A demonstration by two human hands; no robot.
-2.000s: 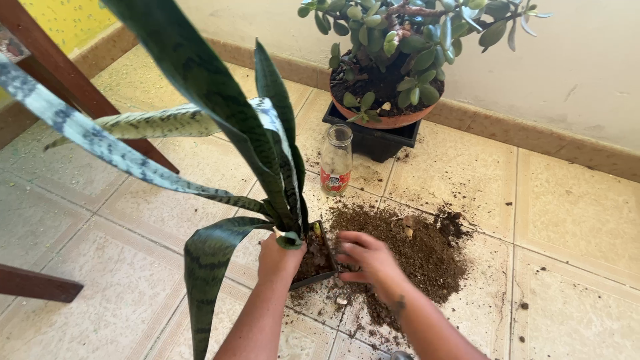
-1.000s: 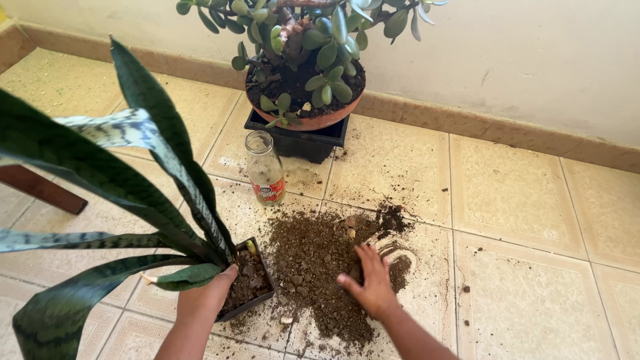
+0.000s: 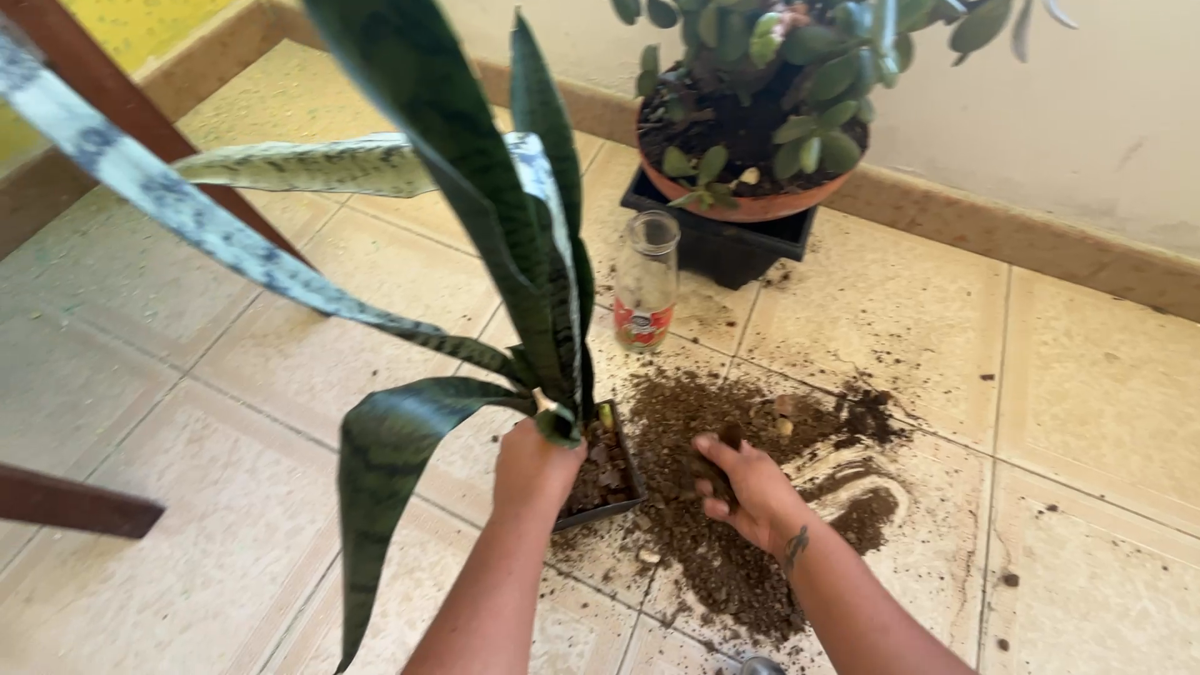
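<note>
A snake plant (image 3: 525, 234) with long mottled leaves stands in a small square black pot (image 3: 605, 478) on the floor. My left hand (image 3: 537, 464) is at the base of its leaves, over the pot's left side; its fingertips are largely hidden, so I cannot tell whether they grip the plant. To the pot's right spreads a heap of loose brown soil (image 3: 689, 417). Above this heap, my right hand (image 3: 745, 487) has its fingers curled around a clump of dark soil (image 3: 720, 464), apart from the pot.
An uncapped glass bottle (image 3: 647, 281) with a red label stands behind the soil. Beyond it, a jade plant in a terracotta pot (image 3: 769, 204) rests on a black square planter (image 3: 727, 248) by the wall. Dark wooden legs (image 3: 80, 502) are at left. A metal object (image 3: 761, 666) shows at the bottom edge.
My right hand, spread flat on the soil one second ago, is now curled around a clump of it and nearer the pot. A curved swept streak shows in the soil at right. The view has shifted.
</note>
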